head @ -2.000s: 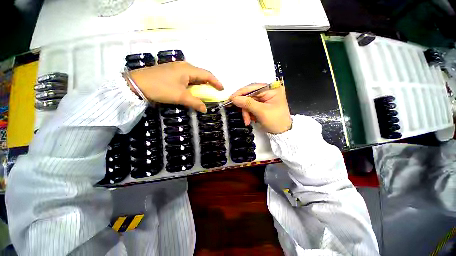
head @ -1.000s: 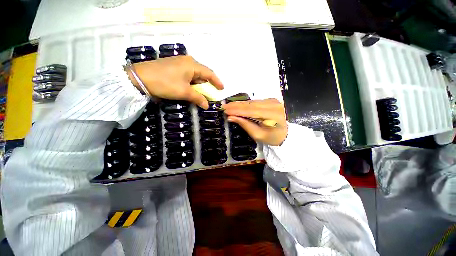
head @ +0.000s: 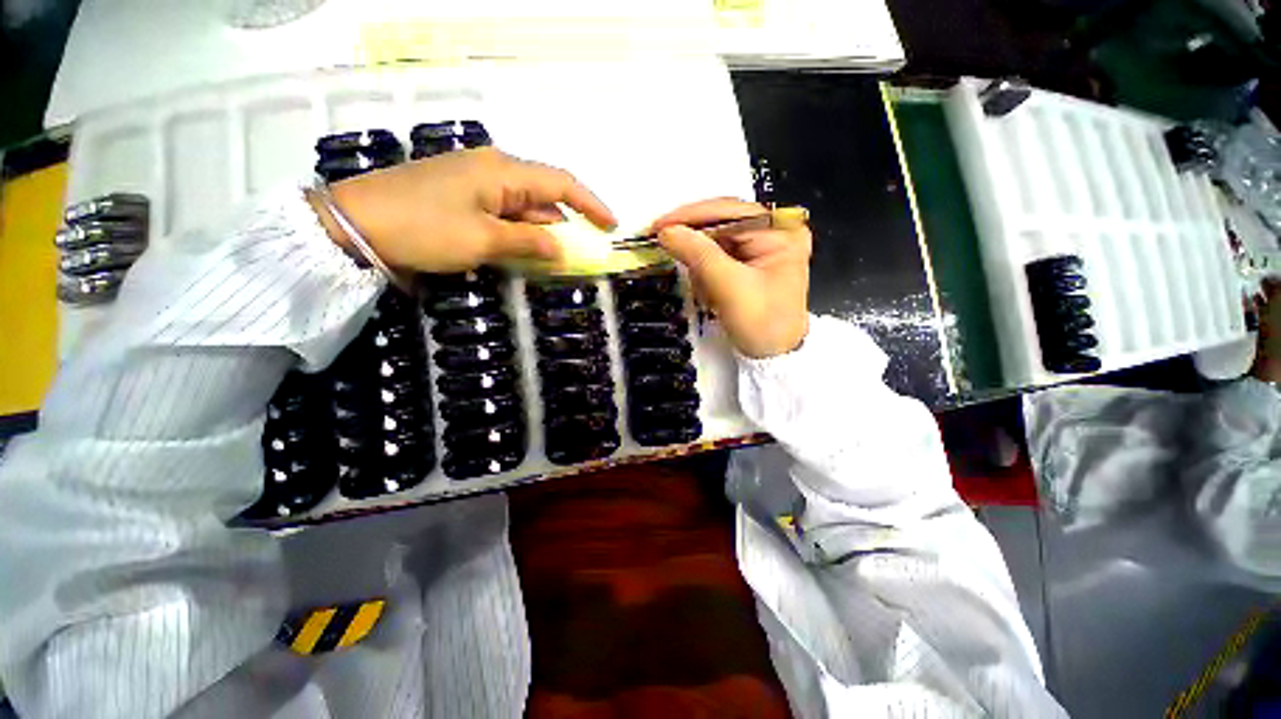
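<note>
My left hand (head: 457, 211) holds a pale yellow adhesive strip (head: 597, 253) between thumb and fingers, over the white tray (head: 674, 127). My right hand (head: 745, 274) holds tweezers (head: 738, 222) like a pen. Their tip is at the strip, and their yellowish end points right. Glossy black housings (head: 481, 379) are stacked in several columns in the tray below my hands. More housings stand in two short stacks beyond my left wrist. My left hand and sleeve hide part of the columns. Whether a tiny part is at the tweezers' tip cannot be told.
Silver-looking housings (head: 103, 249) sit at the tray's left. A second white tray (head: 1145, 239) at right holds a short black stack (head: 1063, 315). Black printed board (head: 836, 211) lies between the trays. Pale yellow sheets (head: 534, 42) lie beyond the tray. Something red is low at right.
The tweezers have gone from low over the housings back up to the strip, their end now raised to the right. More of the strip shows. The whole view has shifted slightly.
</note>
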